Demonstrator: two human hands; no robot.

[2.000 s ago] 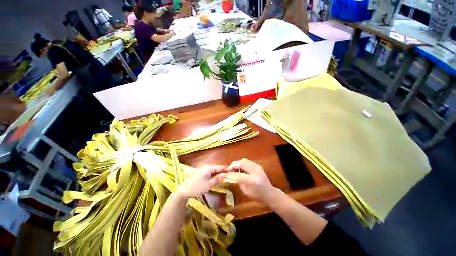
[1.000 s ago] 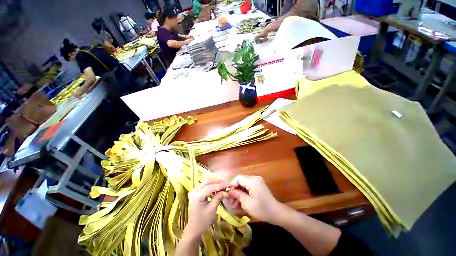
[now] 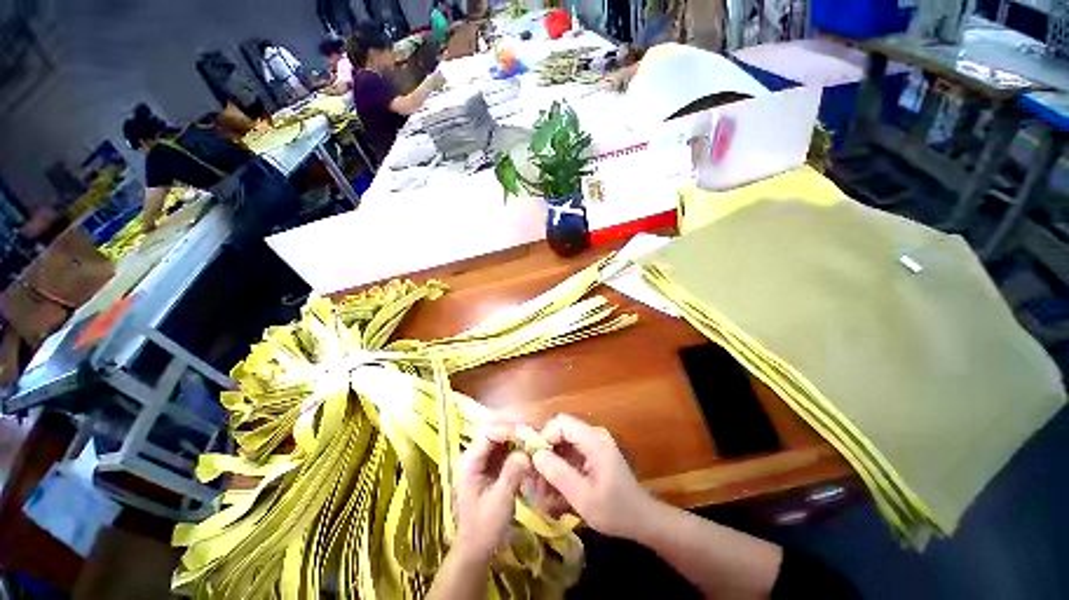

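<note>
My left hand (image 3: 487,478) and my right hand (image 3: 583,466) meet above the near edge of the wooden desk. Their fingertips pinch a small yellowish strip end (image 3: 531,442) between them; its detail is too small to tell. A large mop-like strip bundle (image 3: 311,469) lies left of my hands, gathered by a pale bundle tie (image 3: 347,370). Its strips hang down behind and below my left hand. Several loose strips (image 3: 545,326) lie fanned on the desk beyond my hands.
A black mobile phone (image 3: 729,400) lies right of my hands. Stacked olive cut panels (image 3: 867,328) overhang the desk at right, partly over white paper (image 3: 642,279). A potted plant (image 3: 563,176) and calendar (image 3: 639,188) stand by the white partition (image 3: 404,244). People work at tables behind.
The camera view has shifted slightly. My fingers have changed their pinch on the strip end, and both hands stay close together. The bundle, phone and panels have not moved on the desk.
</note>
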